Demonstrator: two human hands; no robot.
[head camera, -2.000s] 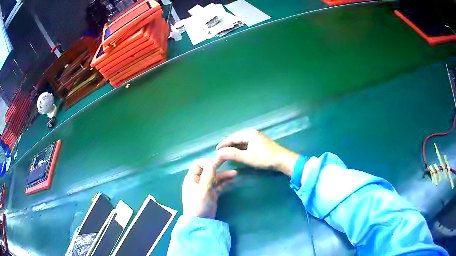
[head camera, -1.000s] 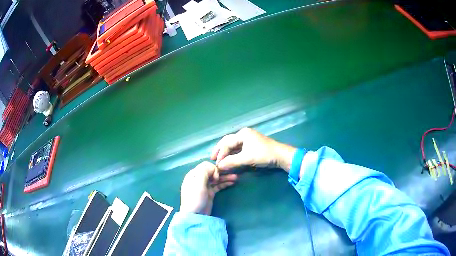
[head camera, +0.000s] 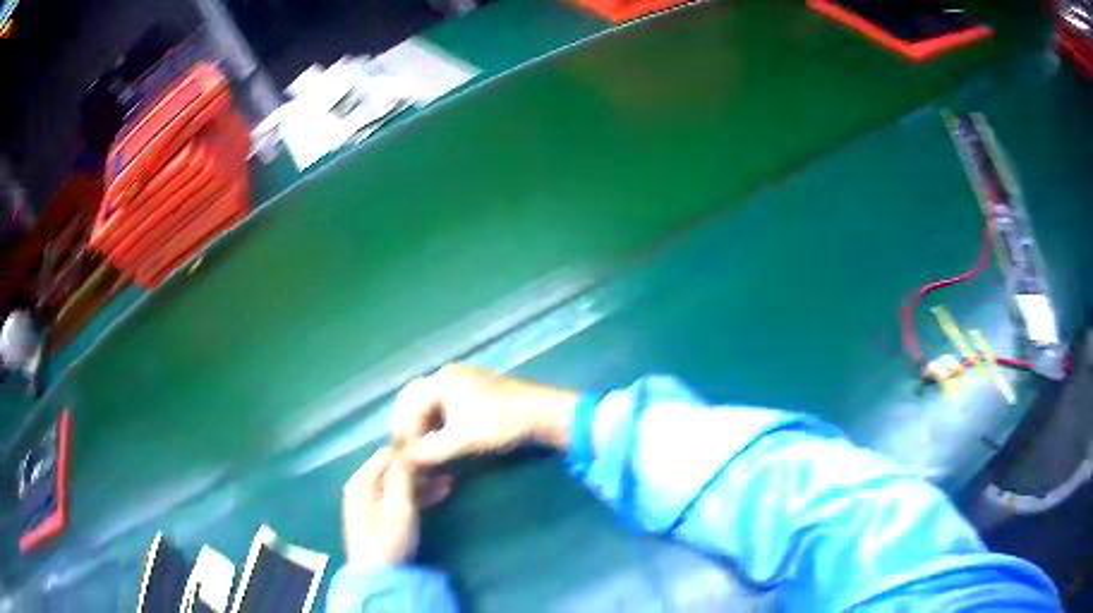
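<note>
My left hand (head camera: 381, 509) and my right hand (head camera: 479, 416) meet at the fingertips, low and left of the picture's middle, above the green bench (head camera: 503, 228). The fingers are bent and pinched together. The frame is blurred, and I cannot tell whether a small piece is between them. Black adhesive strip sheets (head camera: 278, 580) with pale edges lie at the lower left, cut off by the picture's edge.
Stacked red-orange trays (head camera: 180, 180) and white papers (head camera: 348, 102) stand along the far side. A laptop base on a tray (head camera: 43, 479) is at the left edge. A long silver-black part (head camera: 1013, 228) and red lead (head camera: 947, 284) lie at right.
The view has turned to the right, so the bench things and both hands appear further left and the long part at right shows more fully. The hands remain together.
</note>
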